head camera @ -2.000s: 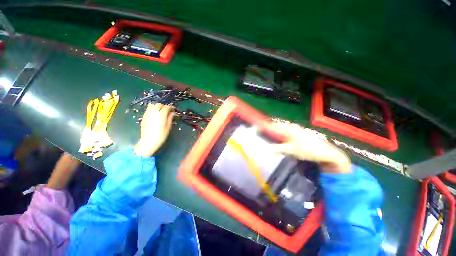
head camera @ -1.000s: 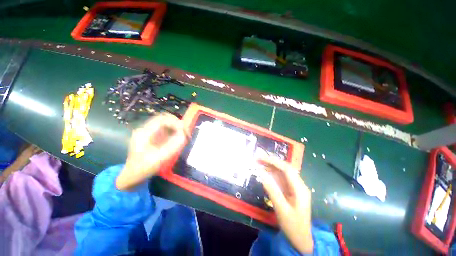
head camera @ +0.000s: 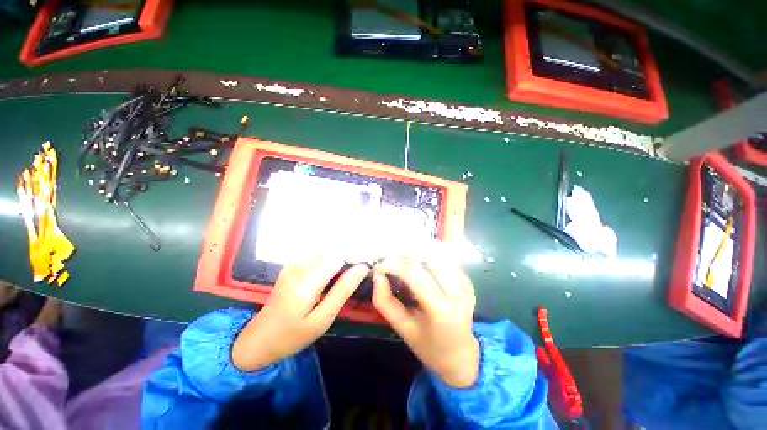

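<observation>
The open tablet assembly (head camera: pixel 244 243) lies in a red-orange foam tray (head camera: pixel 220 227) in front of me, its large battery area washed out by glare. My left hand (head camera: pixel 307 306) and my right hand (head camera: pixel 429 311) meet over the tray's near edge. Their fingertips pinch a small dark piece, likely a black flex cable (head camera: pixel 371 267), mostly hidden by the fingers. A tangled pile of black flex cables (head camera: pixel 139 138) lies to the left, with one loose cable (head camera: pixel 141 227) below it.
An orange cable bundle (head camera: pixel 42 218) lies far left. Tweezers (head camera: pixel 547 228) and crumpled white paper (head camera: pixel 589 222) lie right; a red-handled tool (head camera: pixel 557 365) is at the front edge. More tablets (head camera: pixel 580 50) stand beyond the brown rail (head camera: pixel 336 101). Another tray (head camera: pixel 685 252) is far right. A person's lilac sleeve (head camera: pixel 34 378) shows lower left.
The tray, turned and set down between the earlier frames, now lies nearly level in view. My left hand has moved right from beside the black pile, and both hands have come together at the tray's near edge.
</observation>
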